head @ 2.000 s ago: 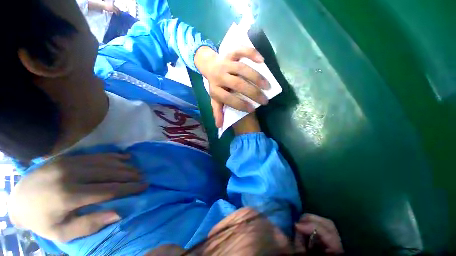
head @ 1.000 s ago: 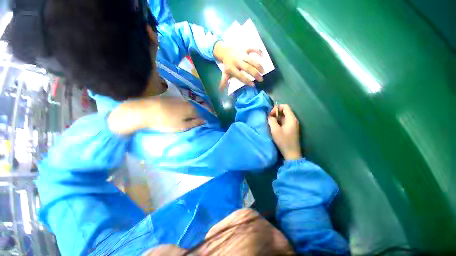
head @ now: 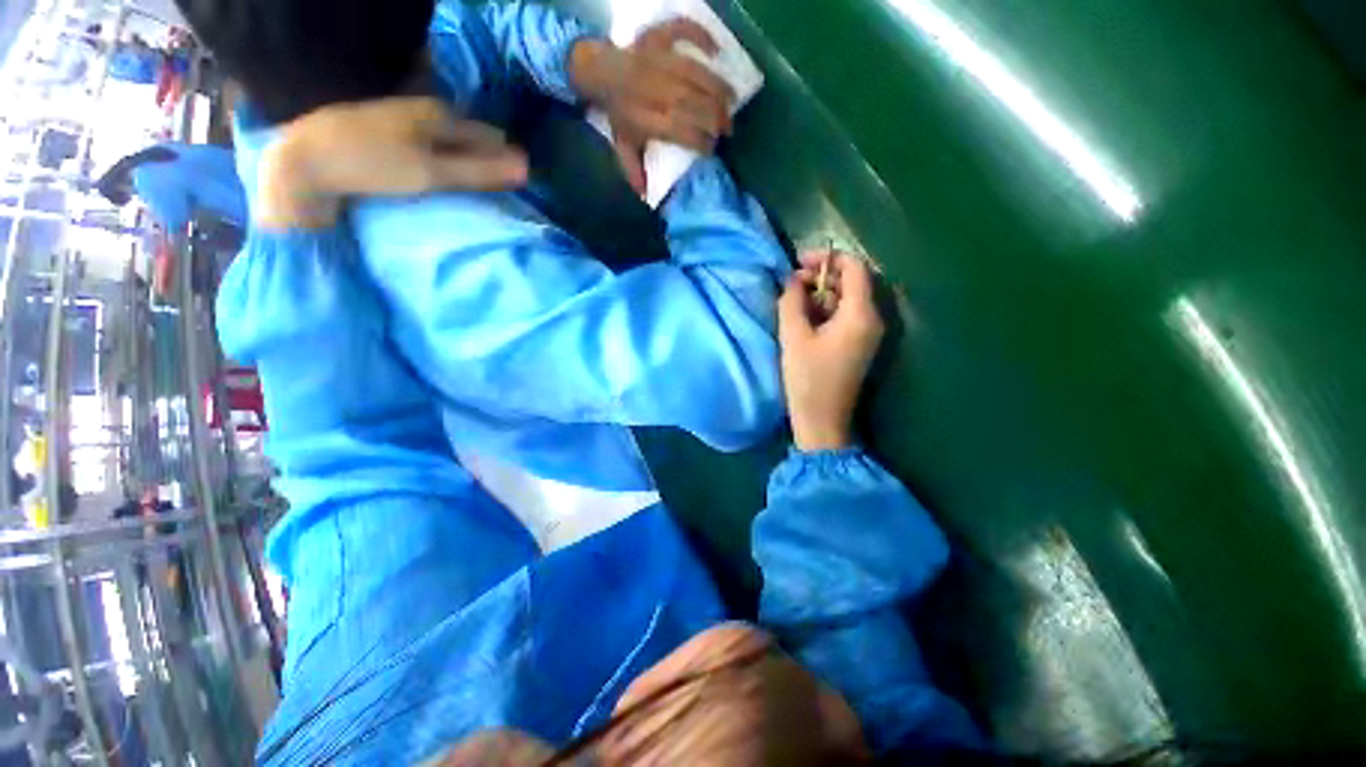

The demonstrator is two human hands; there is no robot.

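My right hand is over the green surface right of centre. Its fingertips are closed on a thin, yellowish tool, possibly tweezers, which is small and partly hidden by the fingers. My left hand is bare and blurred, laid with extended fingers on the neighbour's shoulder, with nothing seen in it. A white sheet lies under the neighbour's hand at the top.
A person in a blue smock leans close on the left, a forearm on the long green surface. Metal racks stand at far left. A blurred skin-coloured shape fills the bottom edge.
The view has shifted. My right hand, at the bottom edge two seconds ago, now shows higher up with the thin tool. My left hand appears higher, against the neighbour's shoulder. The neighbour's head is mostly out of view.
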